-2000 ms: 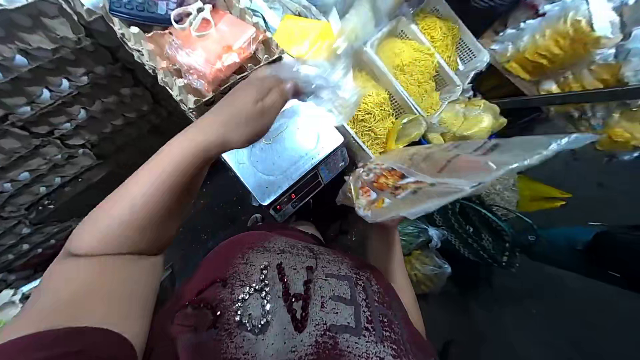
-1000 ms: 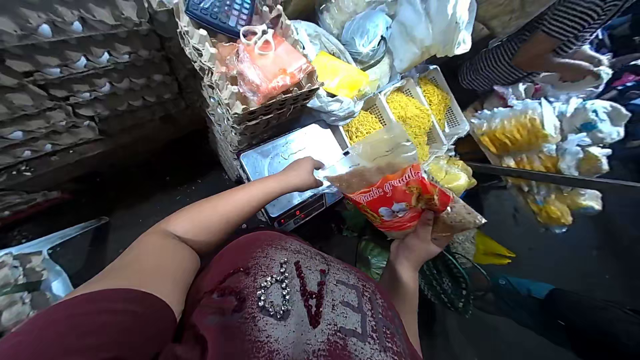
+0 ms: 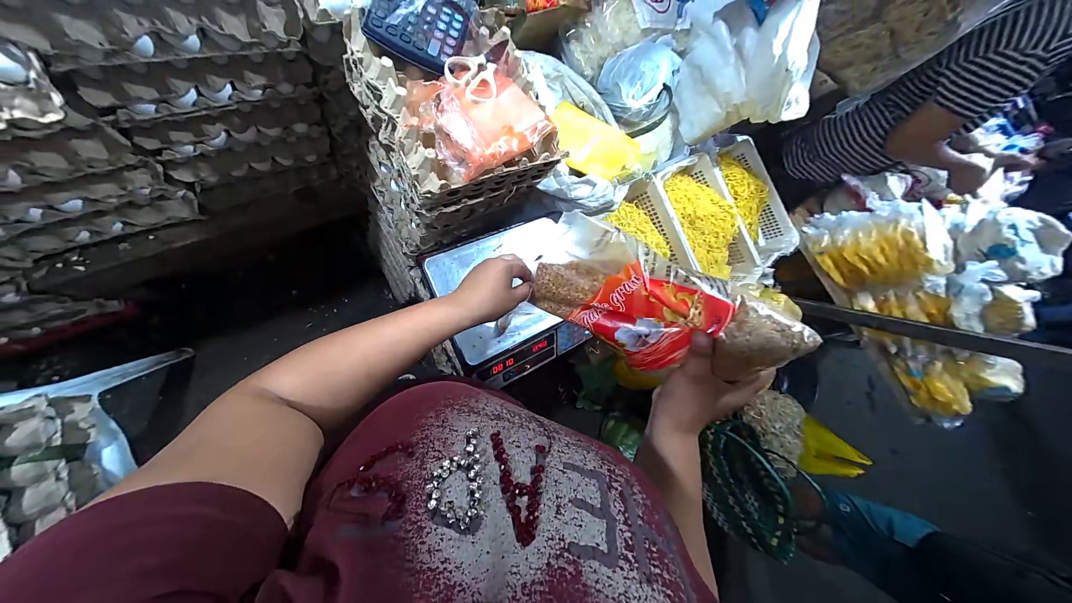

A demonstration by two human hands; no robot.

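Note:
A clear plastic bag with a red printed panel (image 3: 641,314), full of brown granules, lies tilted across the front of me. Its right part rests in my right hand (image 3: 708,385), the thumb on the red print. At its left end, my left hand (image 3: 496,289) pinches the bag's edge with bent fingers. Beneath that hand and the bag's end is a digital scale with a metal platform (image 3: 456,266), its red display lit. A small pale piece (image 3: 502,324) sits on the platform. The bag hides the platform's right part.
Stacked egg trays (image 3: 402,180) rise behind the scale, bearing an orange bag (image 3: 494,126) and a calculator (image 3: 417,32). White baskets (image 3: 775,197) hold yellow noodles (image 3: 699,218). More egg trays (image 3: 193,100) stand left. Beyond bagged yellow food (image 3: 888,251), a person in striped sleeves (image 3: 888,126) works.
The bag has turned from nearly edge-on to showing its red print. My left hand has left the crumpled clear plastic above the scale and come to the bag's left end.

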